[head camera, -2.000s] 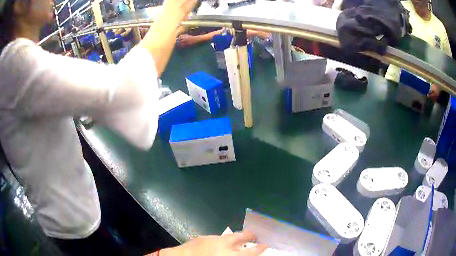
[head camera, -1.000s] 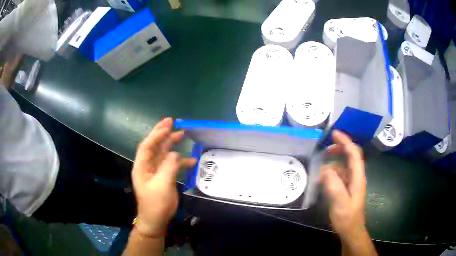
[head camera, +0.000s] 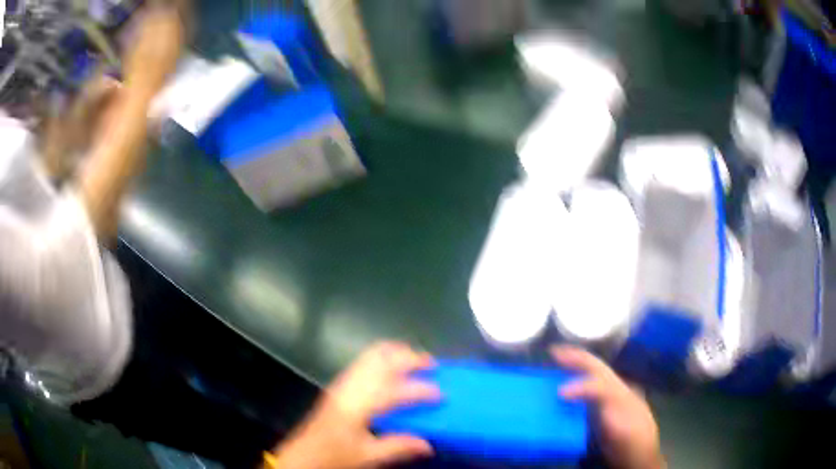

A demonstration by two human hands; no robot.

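Observation:
A retail carton with its blue lid (head camera: 490,409) closed is at the bottom centre, near the table's front edge. My left hand (head camera: 371,412) holds its left end, with the fingers over the lid. My right hand (head camera: 612,412) holds its right end. The picture is blurred and the carton's lower part is cut off or hidden. White oval units (head camera: 519,266) lie on the table just behind the carton. An open retail carton (head camera: 676,238) with a grey inside stands to the right of them.
Closed blue-topped cartons (head camera: 298,151) stand at the upper left of the green table (head camera: 403,247). Another open carton (head camera: 779,266) and more white units (head camera: 770,137) are at the right. A person in a white top (head camera: 55,266) reaches over the table's left side.
The carton between my hands, open with a white oval unit inside before, now shows a closed blue lid. The view has shifted, and the other person's arm now reaches farther into view.

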